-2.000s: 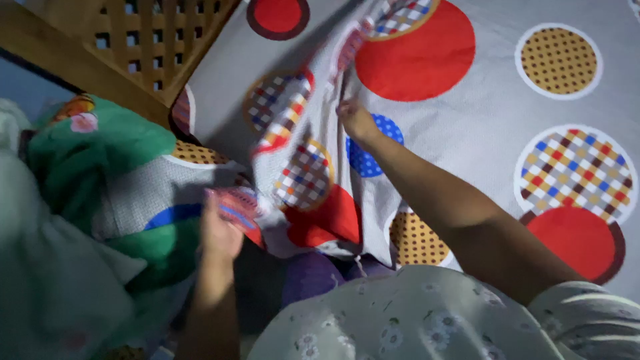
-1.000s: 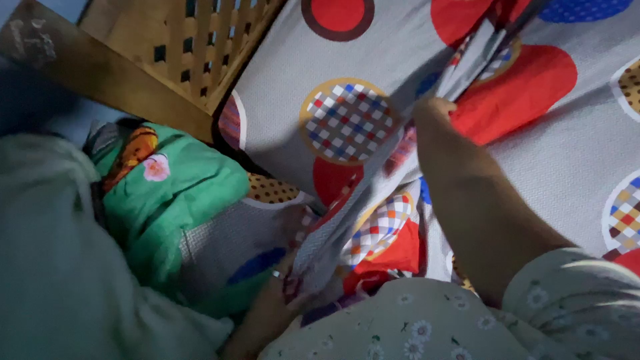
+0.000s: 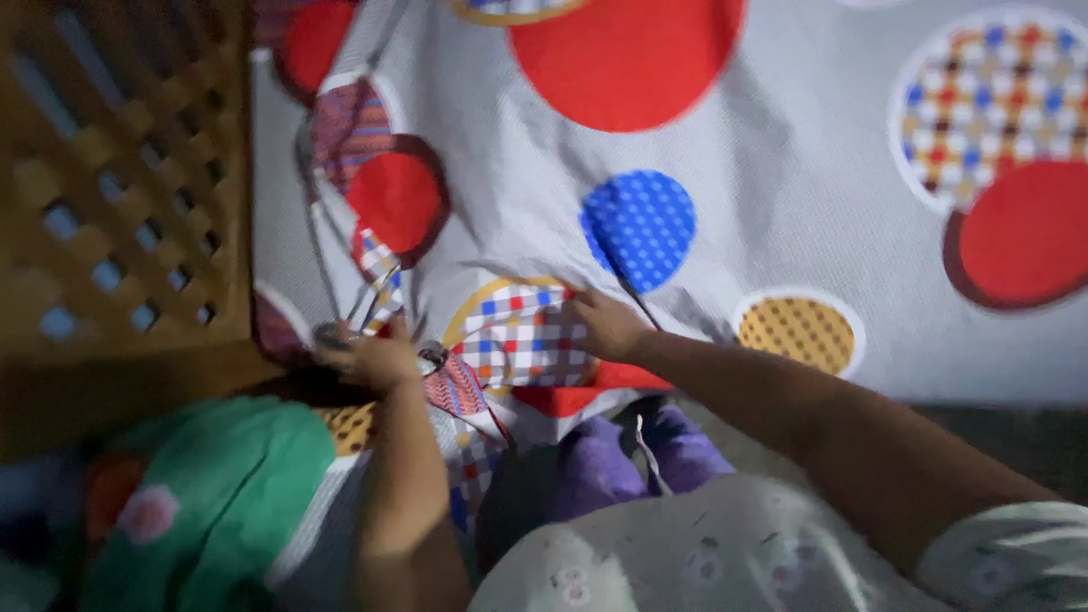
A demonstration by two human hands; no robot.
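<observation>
A grey bed sheet (image 3: 527, 195) printed with large red, blue and checked circles spreads over the bed, its near left part creased. My left hand (image 3: 374, 353) is at the sheet's near left corner, closed on a bunched fold of the fabric; blur hides the fingertips. On a checked circle near the front edge lies my right hand (image 3: 608, 323), its fingers bent against the sheet; whether they pinch the cloth cannot be told. Twisted folds of the same fabric (image 3: 459, 382) hang between the two hands.
A wooden lattice headboard (image 3: 127, 195) stands at the left. Below it lies a green cloth (image 3: 229, 484) with a pink flower, over more printed fabric. My legs in purple trousers (image 3: 595, 467) are close to the bed's front edge.
The long gathered strip of sheet between my hands has been lowered and spread over the bed. My right hand has come back toward the front edge, and my left hand has moved to the corner by the headboard.
</observation>
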